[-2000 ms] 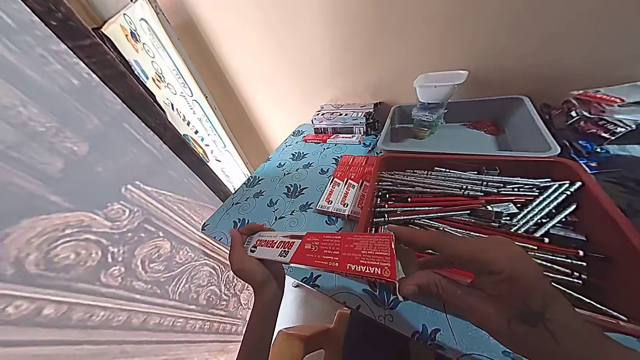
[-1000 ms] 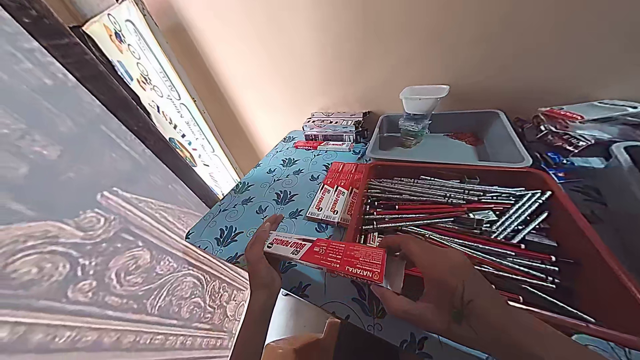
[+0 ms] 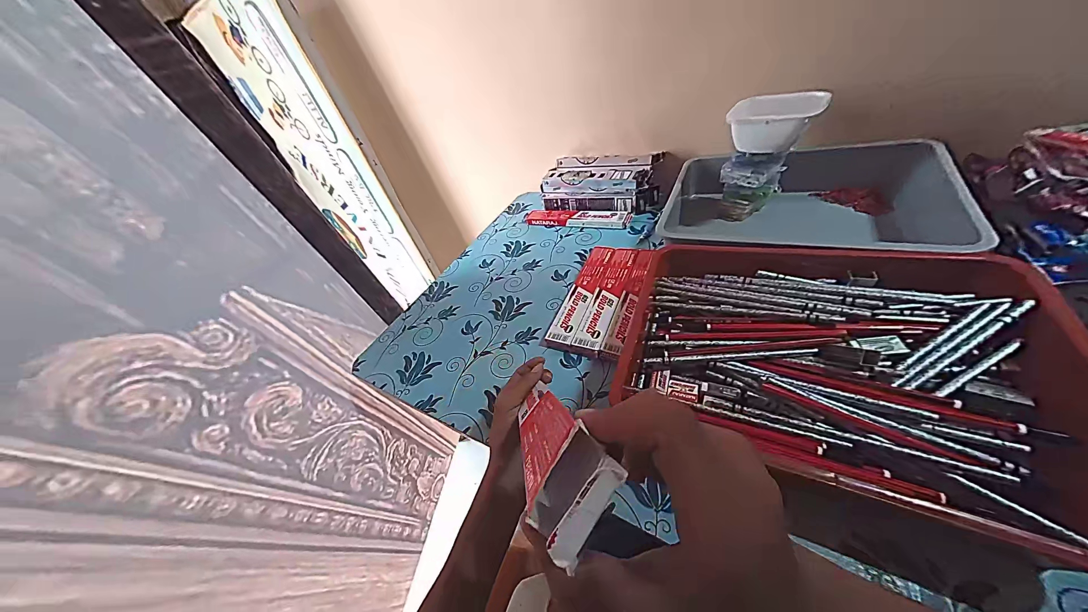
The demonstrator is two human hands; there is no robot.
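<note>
My left hand (image 3: 514, 408) holds the far end of a red and white Nataraj pencil box (image 3: 548, 450). The box's near end is open toward me, its flap out, and a dark interior shows. My right hand (image 3: 688, 493) has its fingers around that near end; its lower fingers are partly hidden. Just beyond my right hand, a red-brown plastic tray (image 3: 850, 255) holds many silver-patterned and red pencils (image 3: 816, 331), with small sharpeners or erasers among them. Several closed pencil boxes (image 3: 599, 306) lie side by side against the tray's left side.
Behind the red-brown tray is a grey tray (image 3: 926, 234) with a white plastic tub (image 3: 778, 123) on stacked clear containers. Dark boxes (image 3: 599, 183) and one red box (image 3: 578, 219) sit at the back of the blue floral tablecloth (image 3: 476, 314). Plastic packets (image 3: 1054, 178) lie at right.
The box in my hands has turned from lying sideways to having its open end toward me. My right hand has shifted around that end.
</note>
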